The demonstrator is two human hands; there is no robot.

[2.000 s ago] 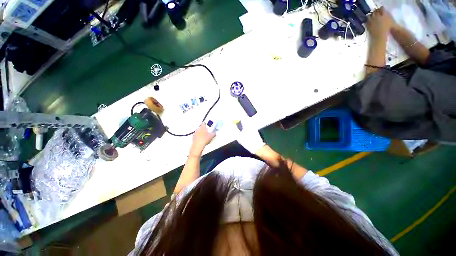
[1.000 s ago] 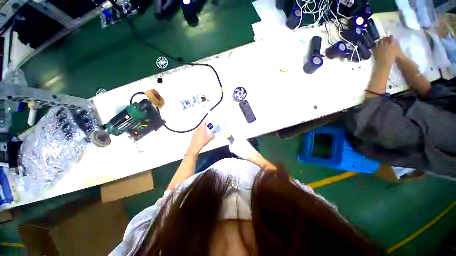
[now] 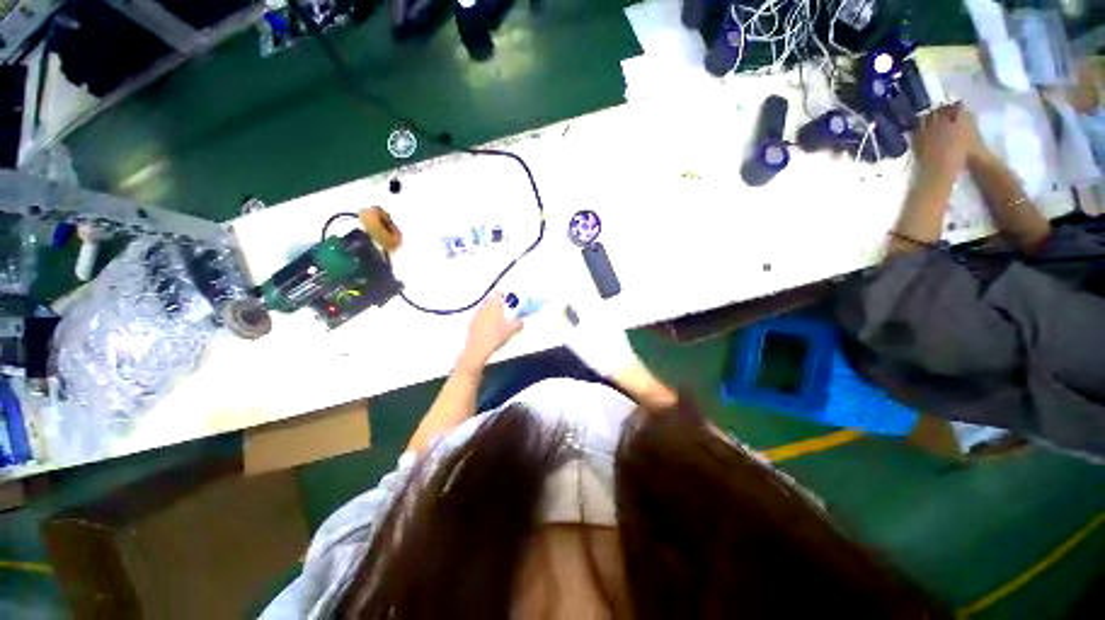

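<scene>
My left hand (image 3: 490,329), bare, holds a small pale blue piece with a dark round spot (image 3: 513,300) over the bench's near edge. My right hand (image 3: 602,348), in a white glove, is just right of it, with a small dark tool (image 3: 571,315) at its fingertips; glare hides its shape. The two hands are apart. Beyond them a dark handle (image 3: 600,270) lies on the white bench, close to a round purple-ringed spoked part (image 3: 584,227). Small blue-grey labels (image 3: 473,240) lie inside a black cord loop (image 3: 542,206).
A green bench grinder (image 3: 327,279) with an orange-tan buffing wheel (image 3: 381,228) stands left. Crumpled clear plastic (image 3: 127,333) lies far left. Dark units (image 3: 767,143) with white cables lie at back right, beside a co-worker's hands (image 3: 949,133). A blue crate (image 3: 782,363) sits below the bench.
The view has shifted, so the bench sits differently in the picture. My gloved right hand moved slightly down and towards my left hand, then back away. My left hand keeps its hold.
</scene>
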